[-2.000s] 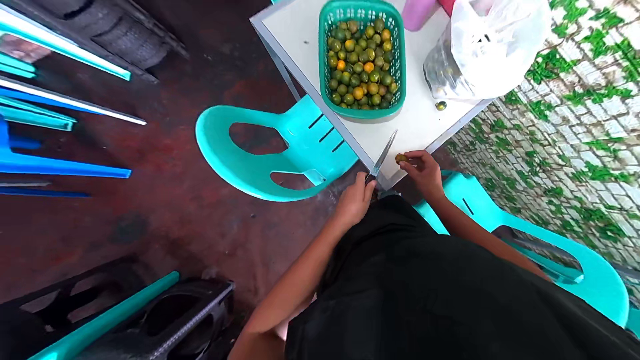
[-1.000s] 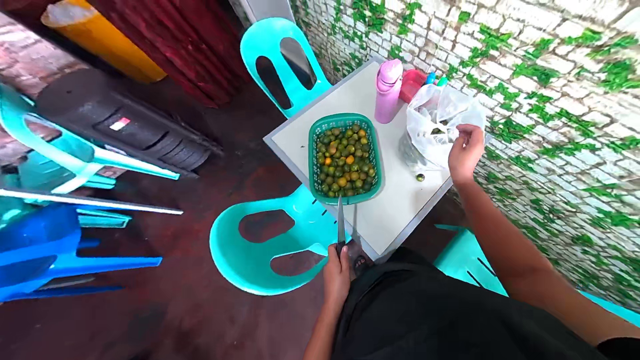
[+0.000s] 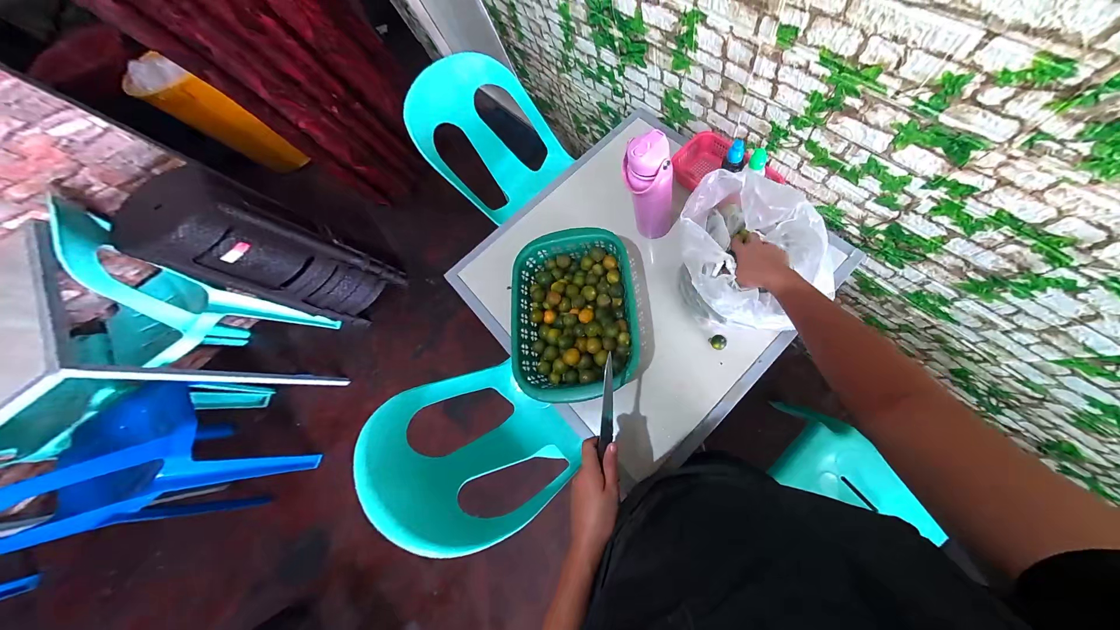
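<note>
My left hand (image 3: 595, 490) grips the black handle of a knife (image 3: 607, 407), its blade pointing up over the near right edge of a green plastic basket (image 3: 634, 324). Small green and orange citrus fruits (image 3: 573, 319) fill the basket. My right hand (image 3: 759, 262) is inside the mouth of a white translucent plastic bag (image 3: 809, 236), fingertips at a small greenish fruit (image 3: 743, 235); whether they grip it is not clear. One small green citrus fruit (image 3: 717, 342) lies on the white table (image 3: 687, 394) just below the bag.
A pink bottle (image 3: 650, 188) stands between basket and bag. Behind the bag are a red basket (image 3: 700, 157) and bottles with blue and green caps. Turquoise chairs (image 3: 394, 464) touch or flank the table; a brick-patterned wall (image 3: 945, 157) with green leaves runs along its far right side.
My right hand has moved from the table's near edge, where it held a small fruit, to the bag, and now reaches inside it. The knife stays in my left hand. The view has turned.
</note>
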